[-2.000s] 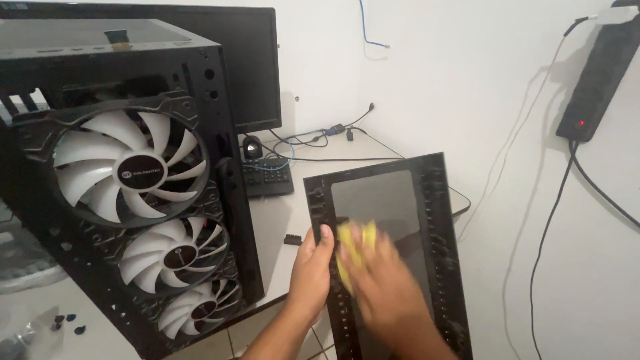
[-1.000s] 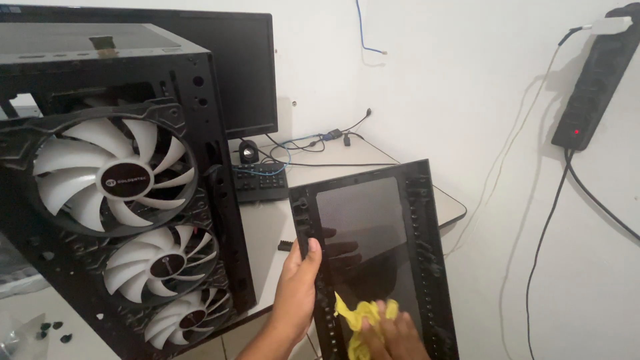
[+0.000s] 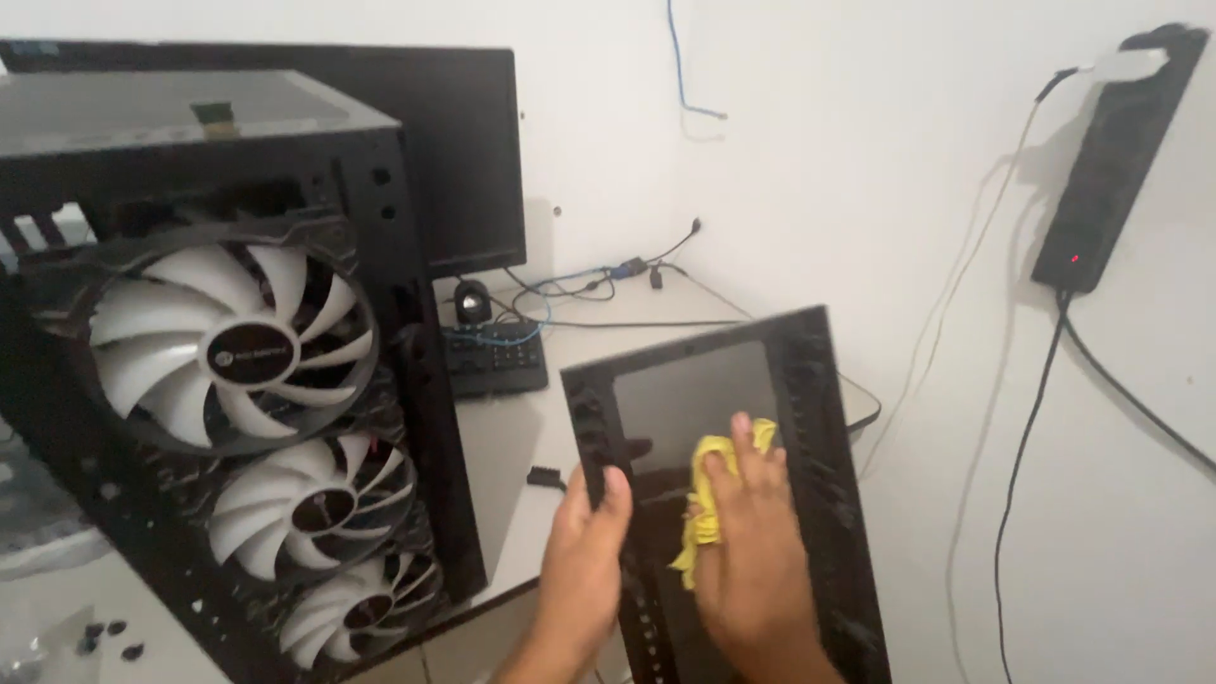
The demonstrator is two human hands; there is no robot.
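Observation:
A dark rectangular panel with a glossy glass-like middle (image 3: 698, 380) is tilted in front of me, its lower end out of view. My left hand (image 3: 584, 541) grips its left edge, the thumb on the front face. Spread over a crumpled yellow cloth (image 3: 705, 503), my right hand (image 3: 755, 541) presses it against the panel's middle. To the left stands a black computer case (image 3: 442, 456) with several white-bladed fans, the top one (image 3: 252, 351) the largest in view.
Behind the case are a black monitor (image 3: 465, 161), a keyboard (image 3: 494, 361), a small round speaker (image 3: 472, 302) and tangled cables (image 3: 608, 275) on a white desk (image 3: 503, 427). A small black brush (image 3: 544, 476) lies near my left hand. A power strip (image 3: 1107, 180) hangs on the right wall.
My right hand and the yellow cloth have moved up the panel from its lower part, where they were one second ago. My left hand keeps its hold on the left edge.

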